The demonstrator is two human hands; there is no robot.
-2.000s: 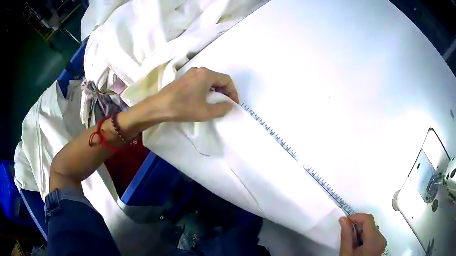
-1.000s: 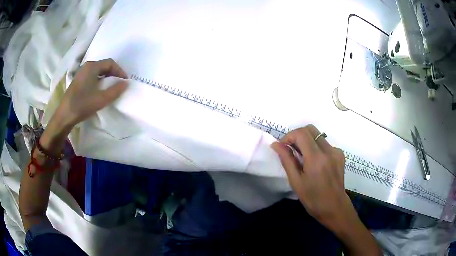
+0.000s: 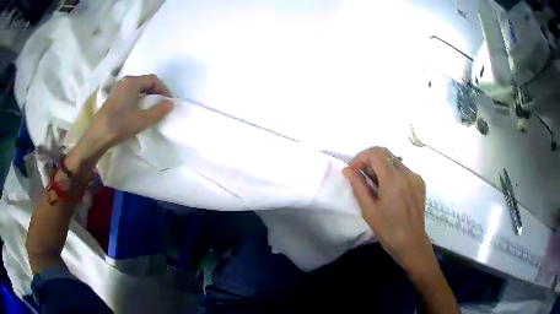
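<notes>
A white garment piece is stretched between my two hands along the ruler marks at the near edge of the white table. Its lower part hangs over the edge towards my lap. My left hand, with red and dark bracelets at the wrist, pinches the left end of its upper edge. My right hand, with a ring, pinches the right end, just right of a faint seam line. The fingertips are partly hidden by the cloth.
White cloth is heaped at the left. A blue bin with red cloth stands below my left forearm. Thread snips lie on the table at the right. The sewing machine stands at the upper right.
The view has turned right since the oldest frame, showing the machine and snips. My right hand has moved closer to my left along the cloth. In the last second both hands have hardly moved.
</notes>
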